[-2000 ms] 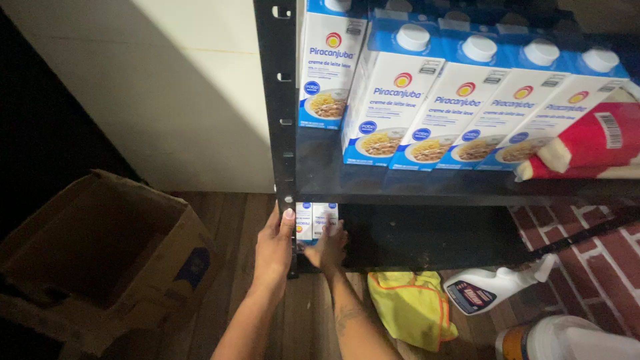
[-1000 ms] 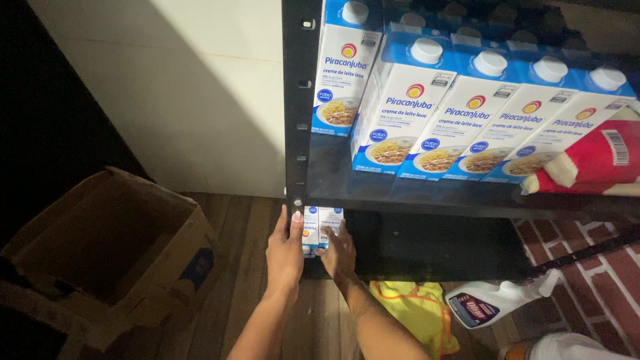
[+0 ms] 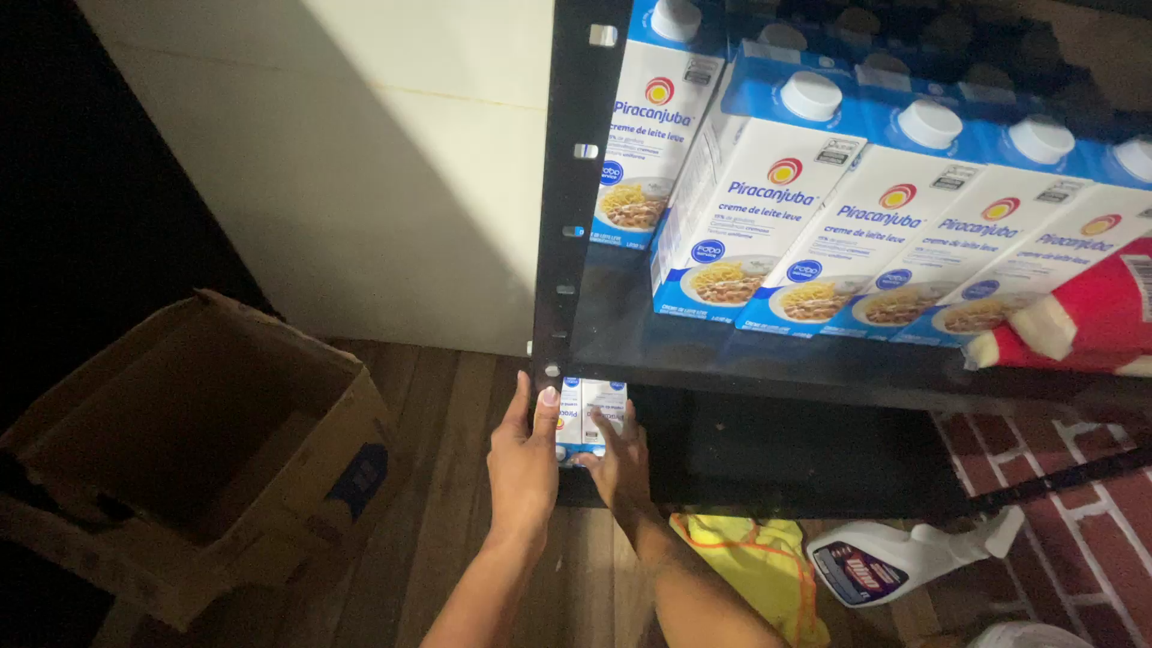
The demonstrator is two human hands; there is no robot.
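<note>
Small white-and-blue Piracanjuba cartons [image 3: 603,416] lie close together at the left end of the lower black metal shelf [image 3: 792,450], their printing upside down to my view. My left hand [image 3: 526,459] is at their left side, its fingers by the shelf's upright post [image 3: 551,297] and its thumb near the cartons. On the right side, my right hand [image 3: 619,459] rests its fingers on the front of the right carton. Both hands look partly spread around the cartons. How firmly either hand grips is hard to see.
Large cream cartons [image 3: 751,198] and a red-and-cream package [image 3: 1089,306] stand on the upper shelf. An open cardboard box [image 3: 351,450] is at the left. A yellow cloth [image 3: 756,567] and a white spray bottle [image 3: 900,558] lie on the floor, near a brick-patterned surface [image 3: 1071,504].
Both hands stay at the small cartons on the lower shelf. The right hand's fingers have shifted slightly over the carton's front. Nothing else has plainly moved.
</note>
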